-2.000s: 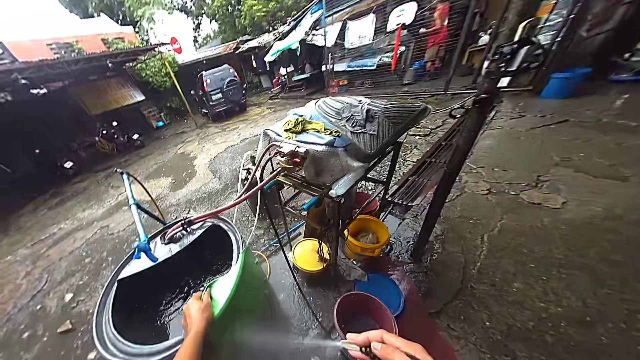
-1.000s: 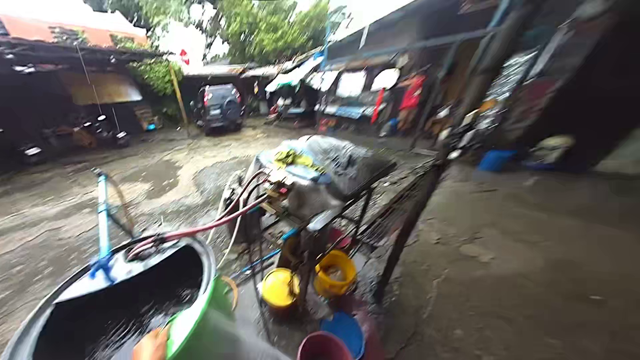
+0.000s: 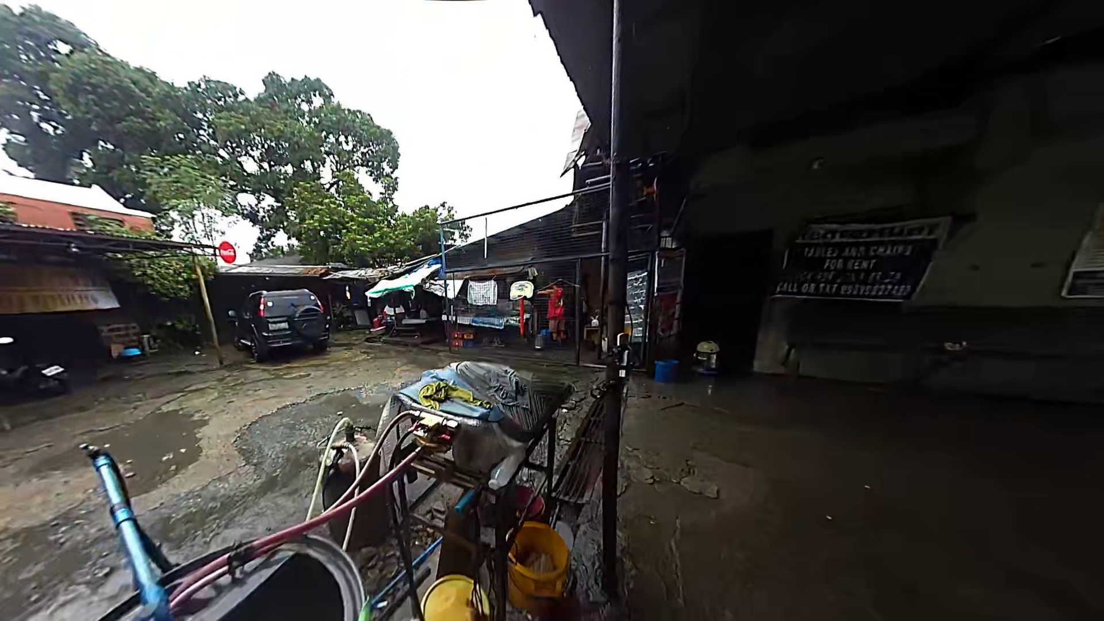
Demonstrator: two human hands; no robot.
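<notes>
Neither of my hands shows in the head view now. At the lower left is the rim of a large drum (image 3: 341, 569), its inside mostly cut off by the frame's bottom edge. Red hoses (image 3: 319, 520) run over it to fittings on a metal stand (image 3: 552, 448). A blue pipe (image 3: 127, 526) rises beside the drum. A yellow-green cloth (image 3: 450, 395) lies on a blue and grey cover on top of the stand. Below stand a yellow bucket (image 3: 539, 561) and a yellow lid (image 3: 454, 599). Only a sliver of something green shows beside the drum.
A dark post (image 3: 615, 345) rises just right of the stand. Wet, cracked ground (image 3: 776, 483) spreads to the right, towards a dark wall with a banner (image 3: 862, 259) bearing writing. Farther off are a parked black vehicle (image 3: 283, 321) and a blue bucket (image 3: 666, 371).
The view has swung upward. Both hands showed at first, the left at the green rim by the drum, the right holding something that sprayed water; both are now out of view.
</notes>
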